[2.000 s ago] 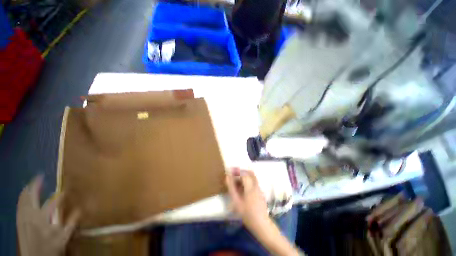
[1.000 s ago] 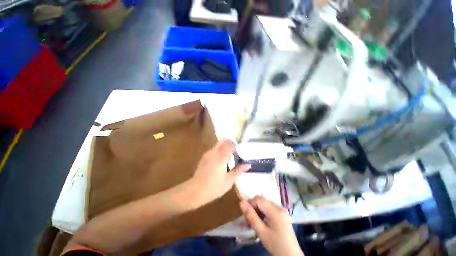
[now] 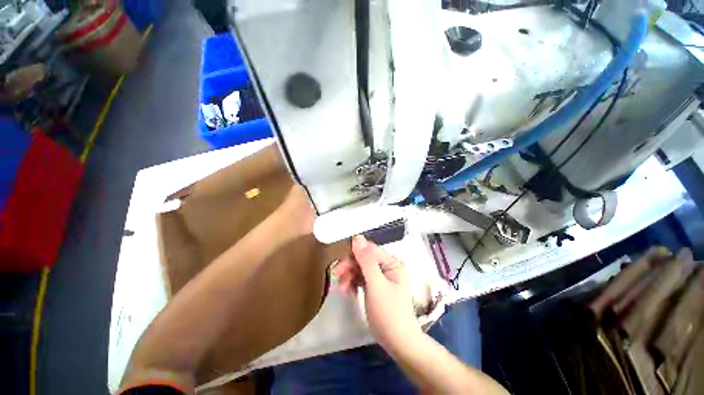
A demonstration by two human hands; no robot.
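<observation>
A brown bag panel (image 3: 224,285) with a small yellow mark lies on the white table, its right edge running to the dark block (image 3: 384,233) under the sewing machine head (image 3: 324,100). My right hand (image 3: 378,281) pinches the panel's edge just in front of the dark block. My left forearm crosses over the panel; my left hand (image 3: 302,210) is mostly hidden behind the machine head and the white bar (image 3: 359,222), so its fingers do not show. The needle is hidden too.
A pinkish tool (image 3: 440,256) lies right of the dark block. Folded brown panels (image 3: 644,308) are stacked at the lower right. A blue bin (image 3: 228,92) stands behind the white table (image 3: 139,224). A blue hose (image 3: 571,112) crosses the machine. A red bin (image 3: 38,200) is at far left.
The view has moved closer to the machine. The panel's right edge has come to the dark block. My left hand has gone behind the machine head, and my right hand has moved up beside the block.
</observation>
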